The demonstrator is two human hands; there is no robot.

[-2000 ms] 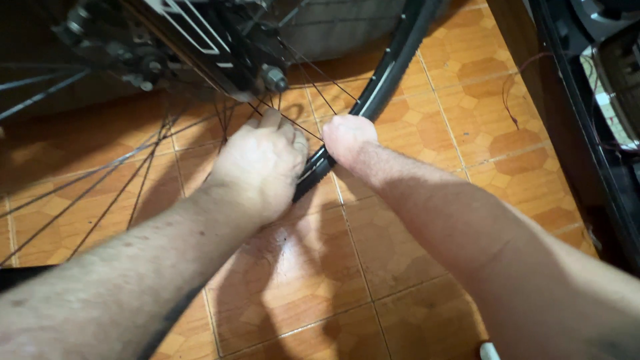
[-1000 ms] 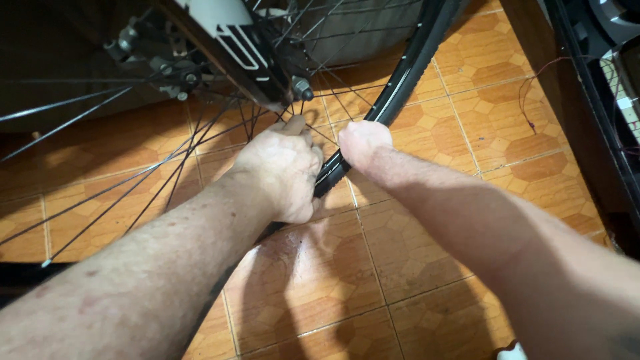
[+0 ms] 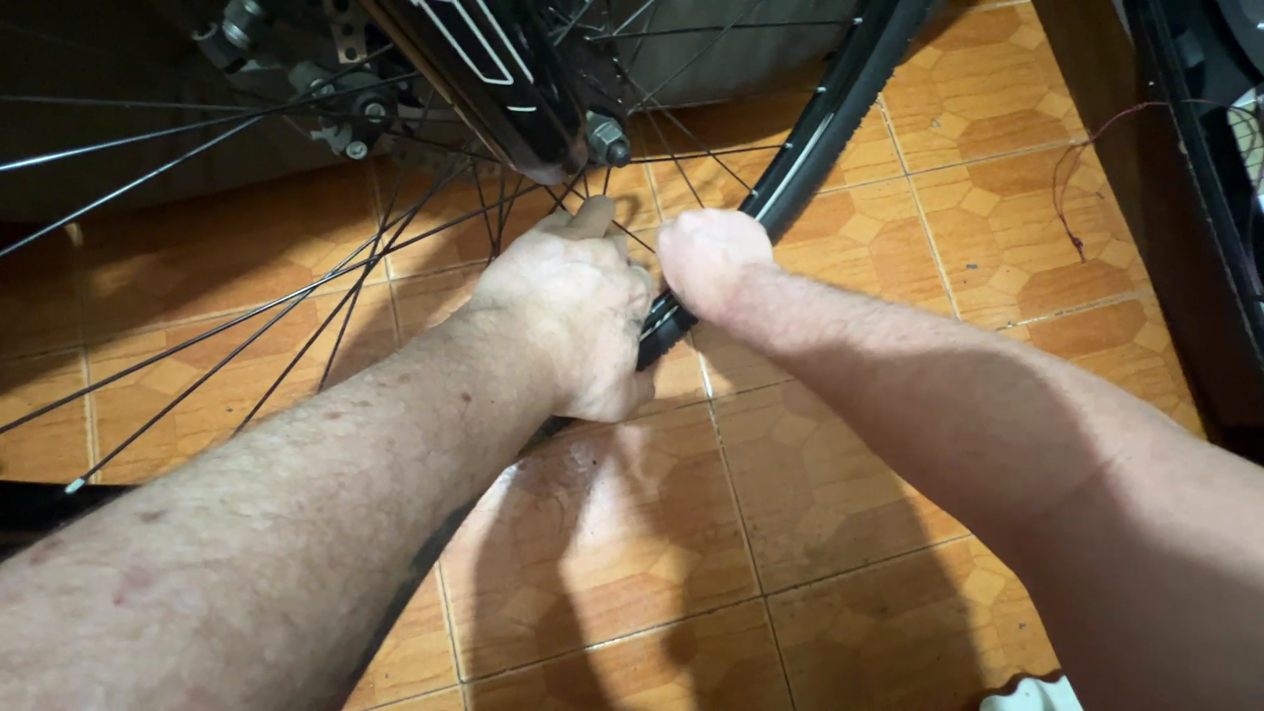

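A bicycle wheel with a black tire (image 3: 839, 148) and thin metal spokes (image 3: 336, 272) curves through the view beside a black fork leg (image 3: 484, 84). My left hand (image 3: 573, 306) is wrapped over the tire and rim at the middle, its fingers on the spoke side and partly hidden. Just right of it and further up the wheel, my right hand (image 3: 716, 259) grips the same tire and rim, its fingers closed and mostly hidden behind its back. A short stretch of tire shows between the hands. Above them is the axle nut (image 3: 607, 140) at the fork's end.
A disc brake caliper (image 3: 351, 109) sits at the upper left behind the spokes. Tiled floor (image 3: 829, 474) lies under the wheel. On the right stands a dark-edged case (image 3: 1185, 197) with a thin red wire (image 3: 1062, 188). A white object (image 3: 1032, 695) shows at the bottom edge.
Both hands stay on the tire close to each other, as in the earlier frames. The view has shifted somewhat.
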